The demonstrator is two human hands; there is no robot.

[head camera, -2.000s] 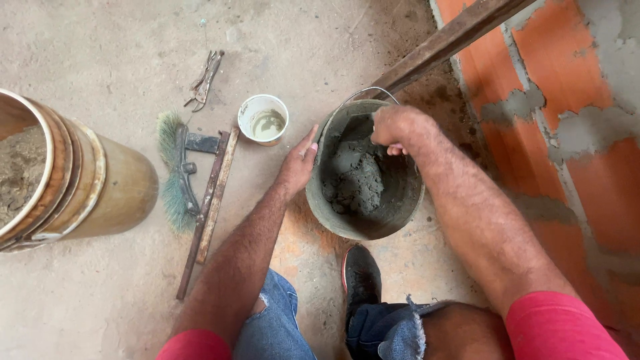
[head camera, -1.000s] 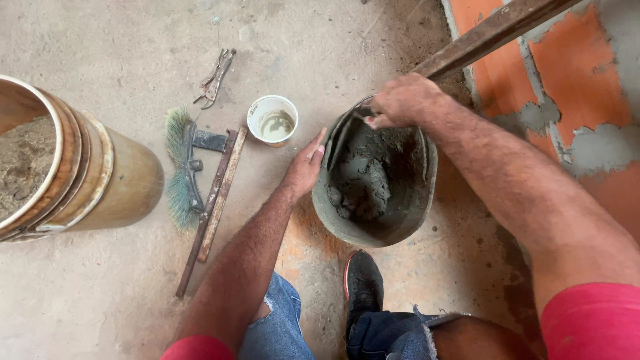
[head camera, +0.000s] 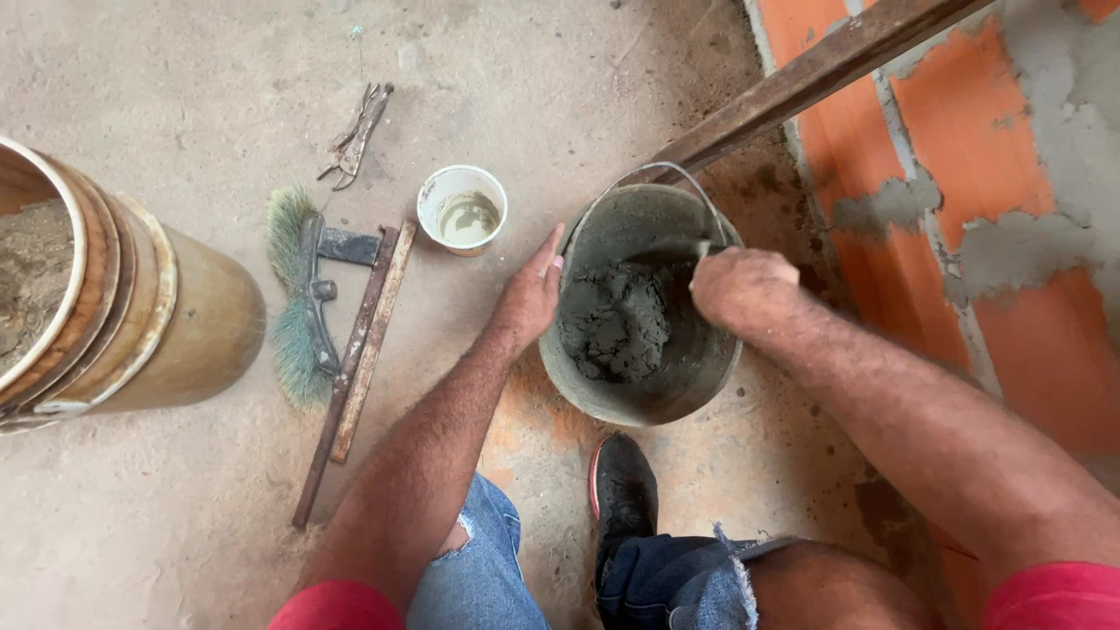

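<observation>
A dark bucket with a wire handle holds wet grey mortar. My left hand rests against the bucket's left rim, fingers extended. My right hand is closed at the right side of the bucket's mouth around the grip of a tool; a light bit of the tool shows at the fingers, and a blurred dark part reaches left inside the bucket above the mortar. Which tool it is cannot be told. A small white plastic tub with cloudy liquid stands left of the bucket.
A large stained bucket of sand-like material stands at left. A broom head, two rusty metal bars and locking pliers lie on the floor. A long beam slants behind the bucket, beside a partly mortared brick wall.
My right hand has moved from the bucket's far rim to its right side. The bucket, tilted a second ago, now sits more level. My left hand remains at its left rim.
</observation>
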